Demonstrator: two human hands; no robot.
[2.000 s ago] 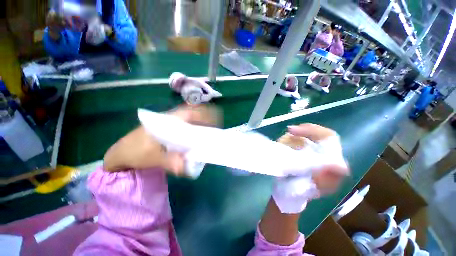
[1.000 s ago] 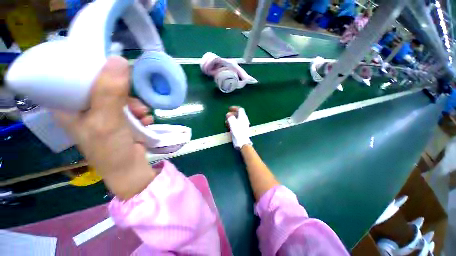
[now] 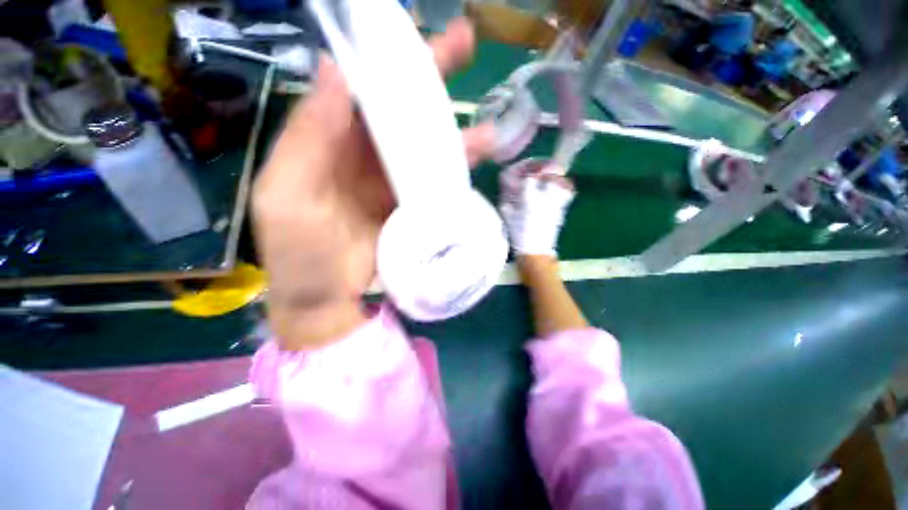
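Note:
My left hand (image 3: 324, 214), bare and blurred, holds white headphones (image 3: 443, 254) up close in front of me. The white band runs to the top edge, and a round white ear cup faces me at its lower end. My right hand (image 3: 538, 209), in a white cut-off glove, reaches over the green line and is closed on white-and-pink headphones (image 3: 513, 125). Their cup and raised band show above the fingers, partly behind my left hand's fingers. Blur hides the exact grip.
A pink mat (image 3: 378, 473) bears a white strip (image 3: 204, 406) and paper (image 3: 50, 438). A white bottle (image 3: 149, 184) stands at left, near a yellow object (image 3: 221, 291). A metal upright (image 3: 717, 214) crosses the right side. More headphones (image 3: 712, 169) lie beyond. A carton (image 3: 846, 483) is at lower right.
My left hand has moved right with its headphones, whose blue cushion is now out of sight. My right hand has reached forward and taken hold of the pink headphones. The view has shifted left.

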